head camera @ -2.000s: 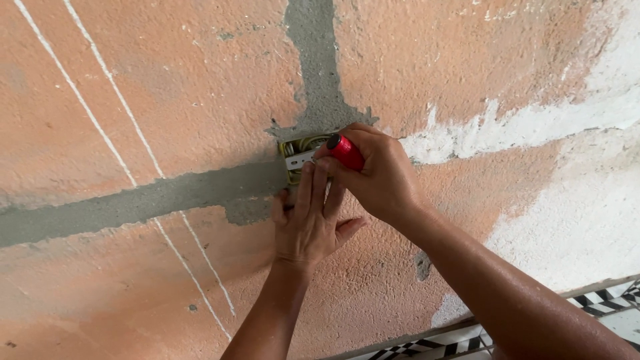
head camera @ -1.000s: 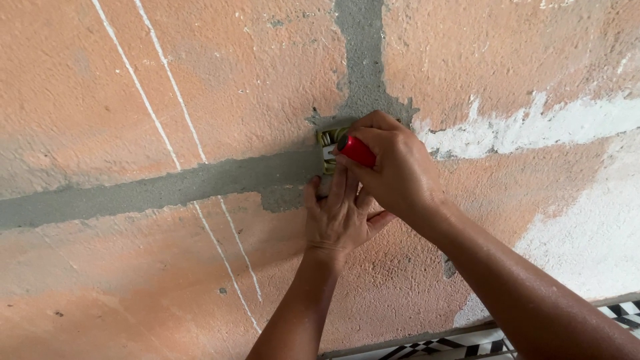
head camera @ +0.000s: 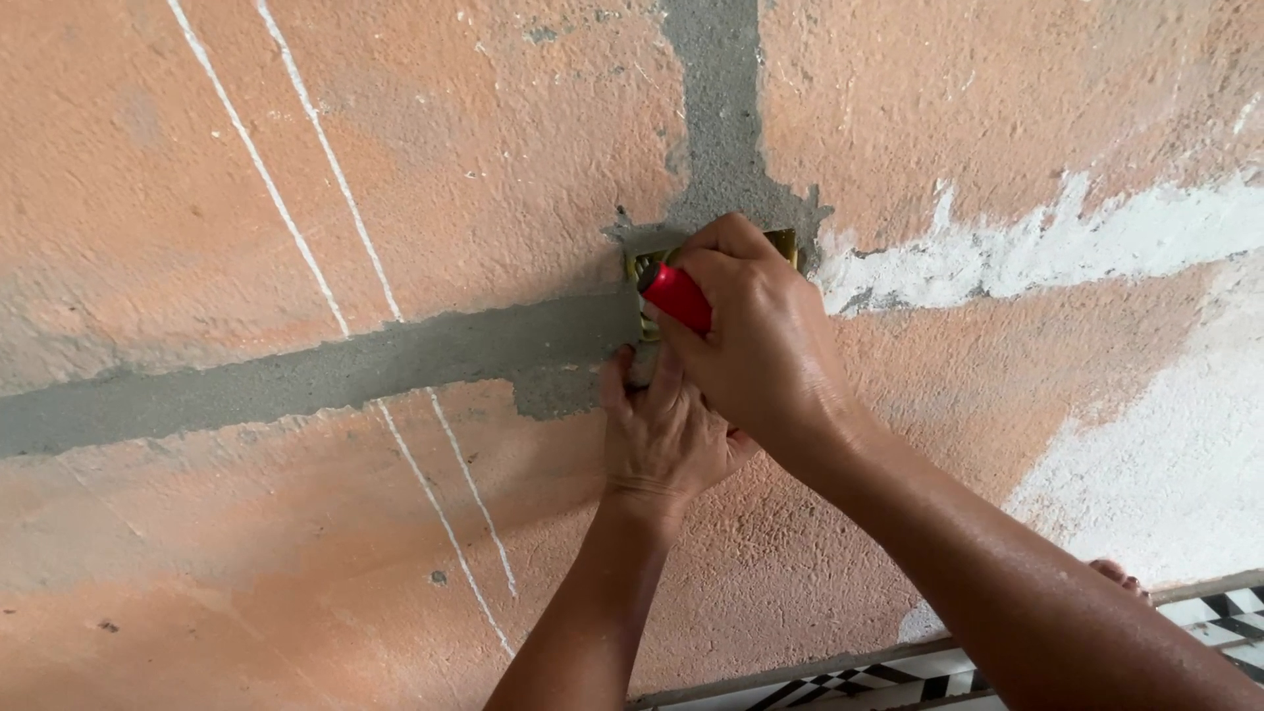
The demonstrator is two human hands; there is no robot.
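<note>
A yellow electrical wall box (head camera: 786,243) is set into the grey mortar of the wall, mostly covered by my hands. My right hand (head camera: 765,326) is closed around a red-handled tool (head camera: 677,296), likely a screwdriver; its tip is hidden at the box. Just below the box, my left hand (head camera: 664,434) lies against the wall with its fingers reaching up to the lower edge, under my right hand. Whether those fingers hold a small part cannot be told. A bit of wire or fitting inside the box shows beside the red handle.
Grey mortar bands (head camera: 726,99) run up and leftward from the box across the orange plastered wall (head camera: 494,227). White filler (head camera: 1037,247) extends to the right. Pairs of white lines mark the wall at left. Black-and-white patterned tiles (head camera: 869,681) and some toes (head camera: 1121,575) show at lower right.
The wall has shifted rightward in view since the first frame. A white strip seen across the box earlier is now mostly covered by my right hand and the red handle.
</note>
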